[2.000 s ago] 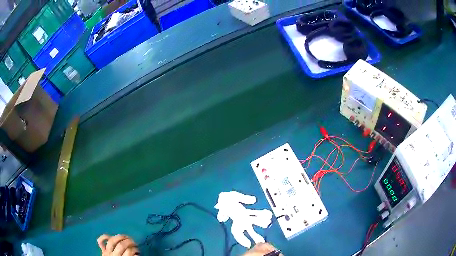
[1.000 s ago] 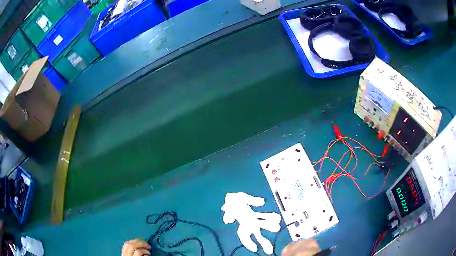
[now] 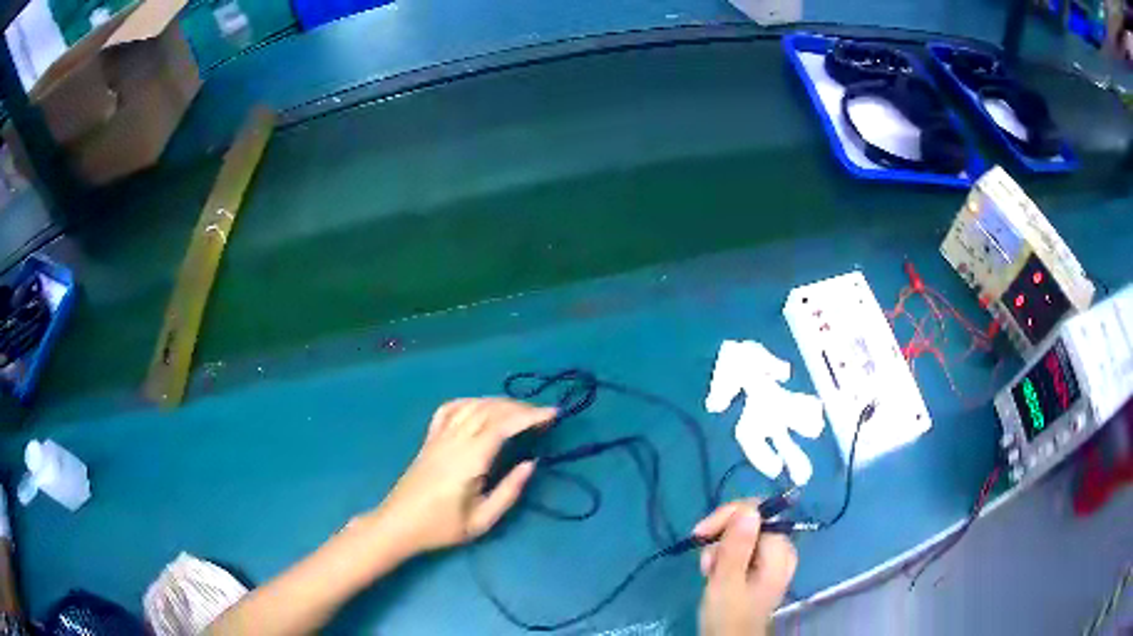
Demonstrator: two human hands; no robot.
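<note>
My left hand (image 3: 466, 472) is over the bench with thumb and fingers apart. Black test leads (image 3: 646, 466) lie looped beside its fingertips; the dark area between thumb and fingers is unclear. My right hand (image 3: 743, 565) grips two black cable plugs (image 3: 777, 526) side by side, one with a silver tip pointing right. A white test box (image 3: 857, 360) lies to the upper right with a black cord plugged in near its lower end. White empty gloves (image 3: 764, 404) lie flat between the leads and the box.
Two blue trays (image 3: 826, 118) with black headphones stand at the upper right. Two bench instruments (image 3: 1019, 267) with red wires stand at the right. A yellow-brown strip (image 3: 211, 255) lies across the belt. A white bottle (image 3: 57, 475), striped cloth (image 3: 193, 594) and cardboard box (image 3: 118, 99) are at left.
The view has shifted, and both hands have come fully into view from the lower edge. My left hand now reaches over the leads, and the two plugs now show in my right hand.
</note>
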